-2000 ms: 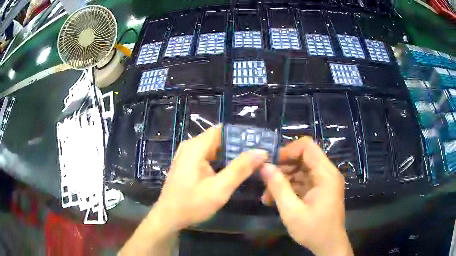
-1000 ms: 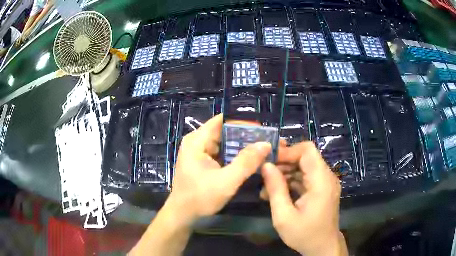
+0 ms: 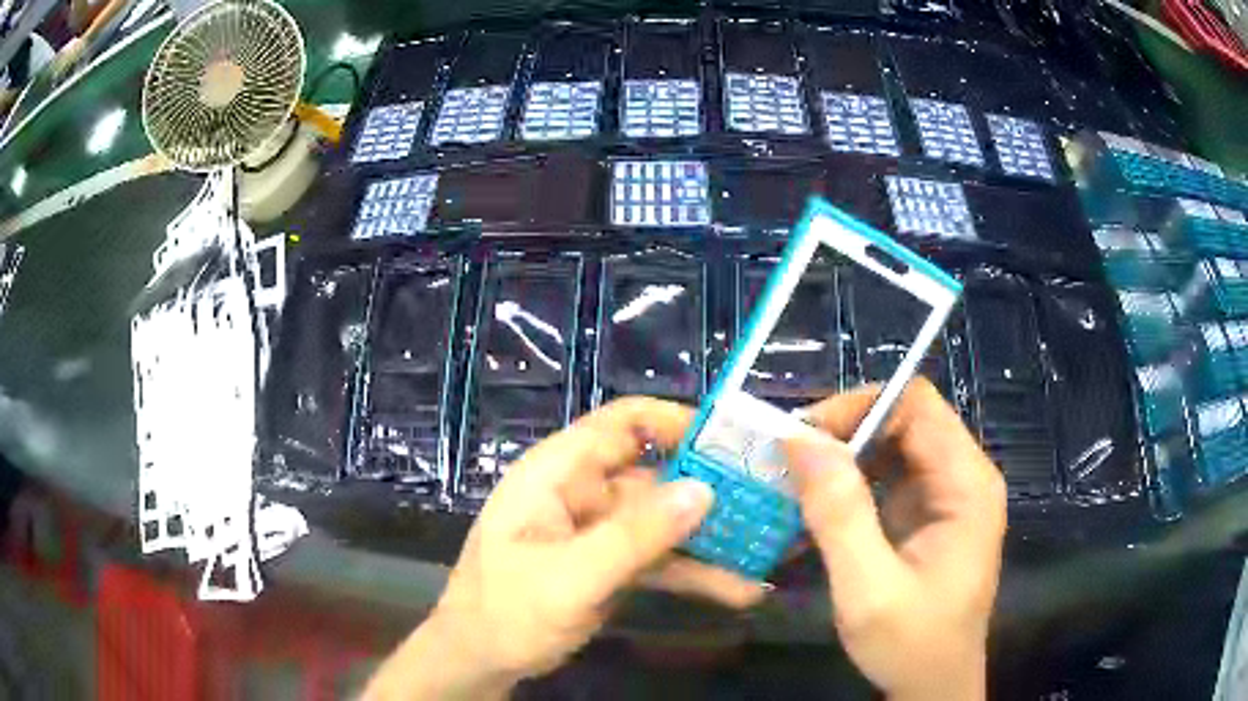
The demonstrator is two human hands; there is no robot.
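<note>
A phone front housing (image 3: pixel 720 427) is held tilted up to the right over the tray. It shows a blue rim, a white border around an open window, and a teal key area at its lower end. My left hand (image 3: pixel 582 514) grips its lower left edge, thumb by the keys. My right hand (image 3: pixel 903 527) holds its right edge, thumb on the white part below the window. The shiny black blister tray (image 3: pixel 808 253) lies behind, with pale key grids in its upper row and three in its sideways row.
A cream desk fan (image 3: pixel 219 85) stands at the upper left. White cut-out sheets (image 3: pixel 196 411) are heaped left of the tray. Teal and white blocks (image 3: pixel 1188 308) lie in rows at the right. A red object (image 3: pixel 148 637) is at the lower left.
The held piece showed a dark frame with pale grey-blue keys; now it shows a white-bordered window and teal key area, and is tilted right. My right thumb has moved onto its face.
</note>
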